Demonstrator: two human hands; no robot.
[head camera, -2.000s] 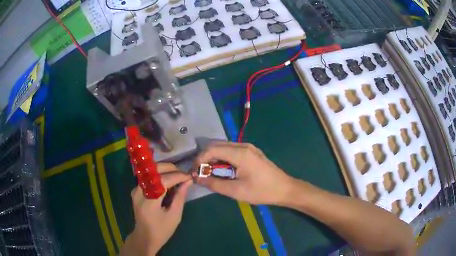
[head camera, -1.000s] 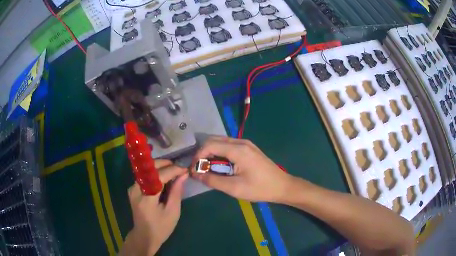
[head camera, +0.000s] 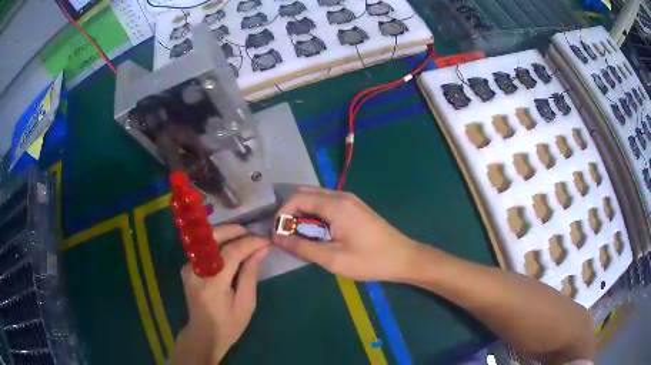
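Observation:
My right hand (head camera: 350, 232) grips the test lead connector (head camera: 303, 227), a white sleeve with an orange-copper square tip, over the plate's front edge. My left hand (head camera: 225, 285) is pinched at the connector's tip; what its fingertips hold is hidden. The test fixture (head camera: 246, 187), a grey metal block, stands just behind my hands on a flat plate (head camera: 289, 146). Its red ribbed clamp handle (head camera: 194, 232) slants down toward me and partly covers my left hand.
A partly filled foam tray (head camera: 467, 160) lies right of the fixture, another (head camera: 585, 80) at far right. A foam tray (head camera: 278, 75) with dark speaker units stands behind. The red test lead (head camera: 350, 135) curves between. Clear blister trays (head camera: 32, 285) line the left edge.
My hands have shifted slightly up and left in the picture, still close together. The clamp handle and fixture also sit slightly further left in view. My right hand keeps hold of the connector.

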